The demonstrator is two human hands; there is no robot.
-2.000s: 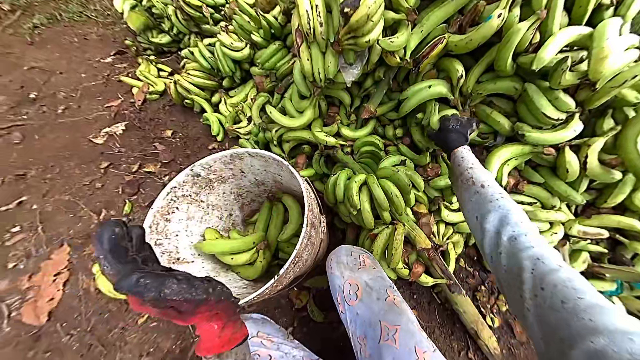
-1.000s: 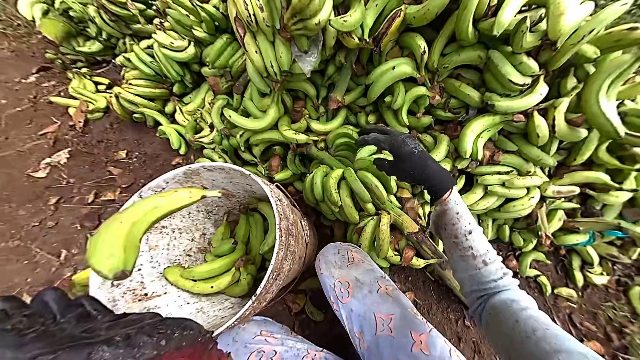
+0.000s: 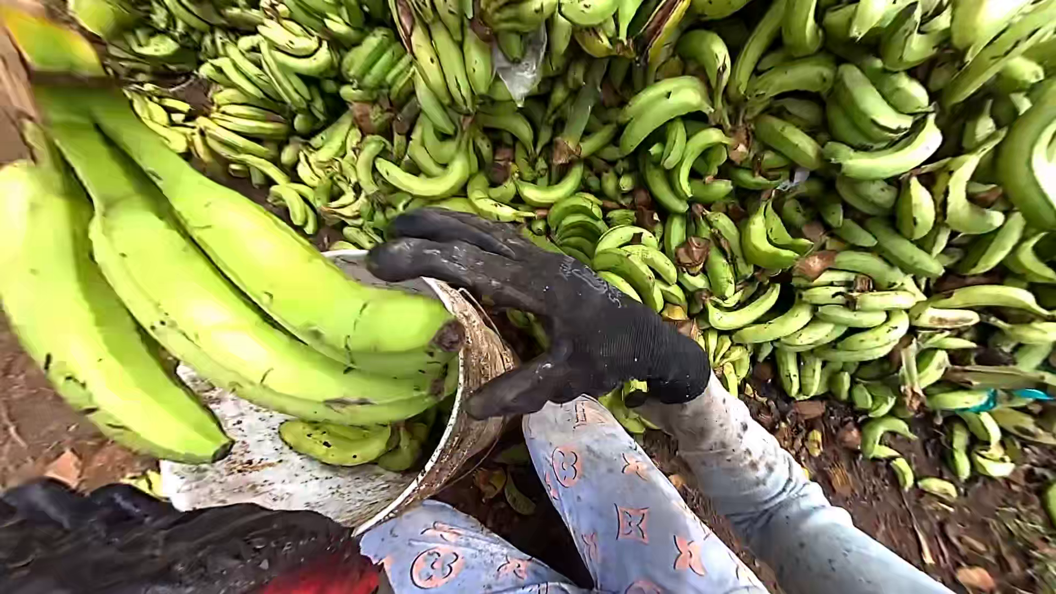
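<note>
A cluster of large green plantains point(image 3: 239, 280) hangs close to the camera at the left, above a dirty white bucket point(image 3: 264, 487); its stem end is at the upper left, and what supports it is not visible. My right hand point(image 3: 561, 322), in a black glove, is over the bucket's right rim with fingers and thumb apart, close to the tips of the cluster. At the bottom left, my left hand point(image 3: 165, 544), in a dark and red glove, is partly cut off below the cluster; its grip is hidden. Smaller green plantains point(image 3: 338, 441) lie inside the bucket.
A big heap of green plantains point(image 3: 866, 148) spreads across the back and right. My patterned trouser legs point(image 3: 635, 503) are beside the bucket at the bottom. Brown soil point(image 3: 932, 528) with dry leaves shows at the lower right.
My right hand has moved left from the heap to the bucket's rim. The large cluster now fills the left side, where one second ago a single plantain showed over the bucket.
</note>
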